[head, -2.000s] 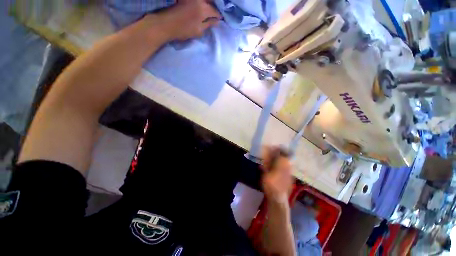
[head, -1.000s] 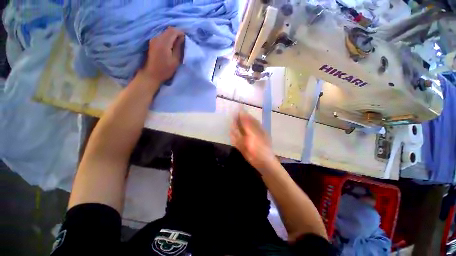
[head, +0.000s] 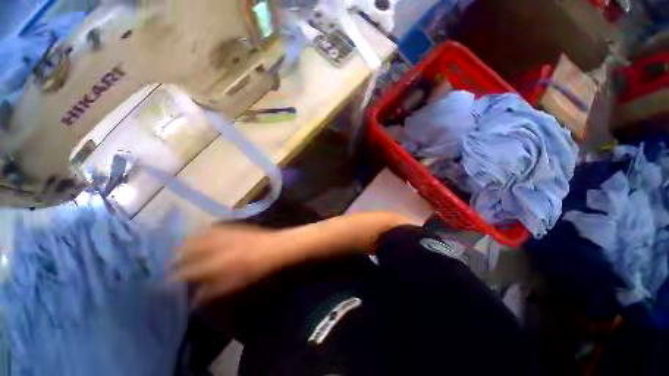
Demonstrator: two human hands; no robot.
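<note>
A light blue garment lies bunched and blurred at the lower left, in front of the needle area. My right hand is blurred at the garment's right edge; whether it grips the cloth cannot be told. My left hand is not in view. The off-white sewing machine with HIKARI lettering stands at the upper left, its lit presser foot area just beyond the garment. A pale blue binding strip loops across the machine bed and over the table's front edge.
A red crate holding a light blue cloth bundle stands beside the table. Snips or a similar dark, thin tool lie by the machine base. More blue cloth lies at the far right. A cardboard box is behind the crate.
The view has swung right, bringing the crate to the centre. My left hand has left the picture. My right hand has moved from the table front to the garment's edge.
</note>
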